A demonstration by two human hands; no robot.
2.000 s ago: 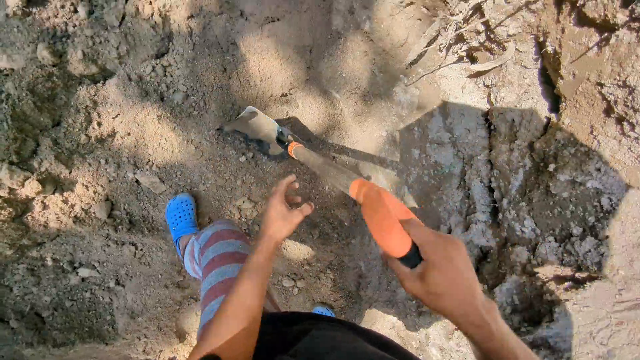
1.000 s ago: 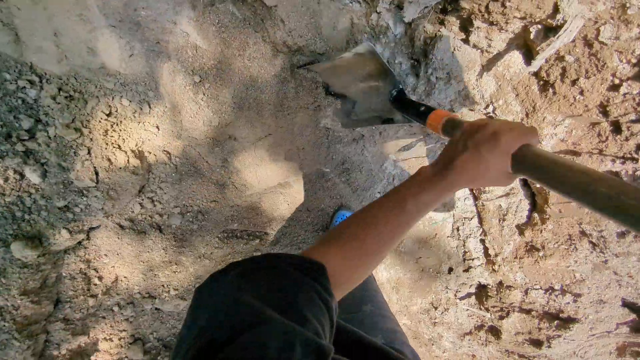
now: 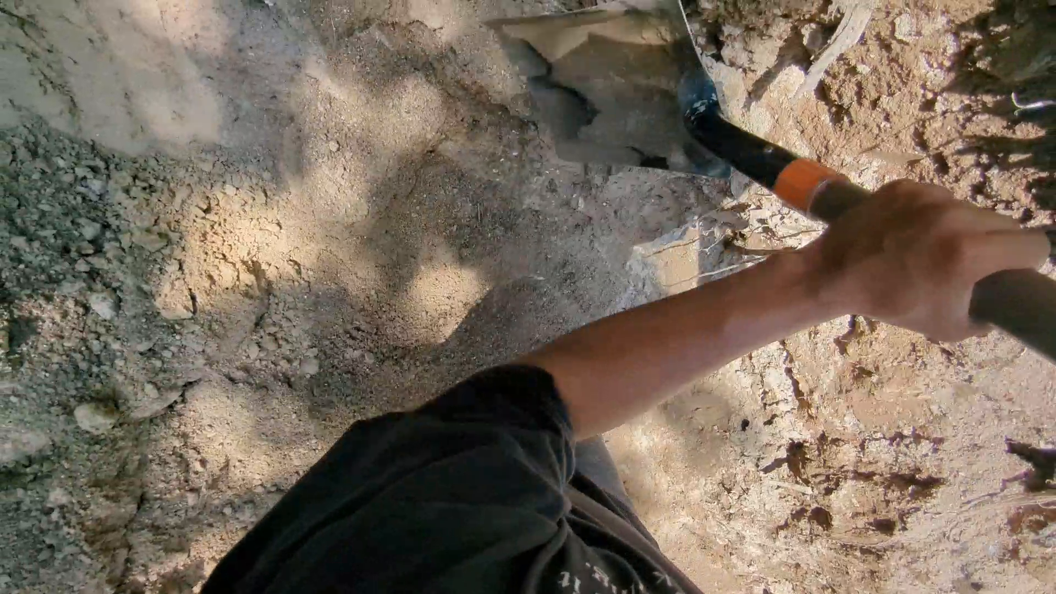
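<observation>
My left hand [image 3: 924, 260] is closed around the dark handle of a shovel [image 3: 751, 153], just behind an orange band near the socket. The shovel's flat metal blade [image 3: 619, 82], smeared with soil, lies at the top of the view, pointing left. Beyond my hand the handle runs down to the right and leaves the picture. My left arm, in a short black sleeve, reaches across from the bottom middle. My right hand is out of view.
Dry, dusty ground [image 3: 371, 247] spreads under the blade. Loose clods and small stones [image 3: 74, 247] lie along the left. Rough, cracked earth [image 3: 825, 462] is at the right, with a pale root or stick [image 3: 837, 45] at the top right.
Two seconds ago my right hand held the shovel's orange grip and my left hand was empty. My left hand has since taken hold of the handle. The view has shifted, and my right hand has left it.
</observation>
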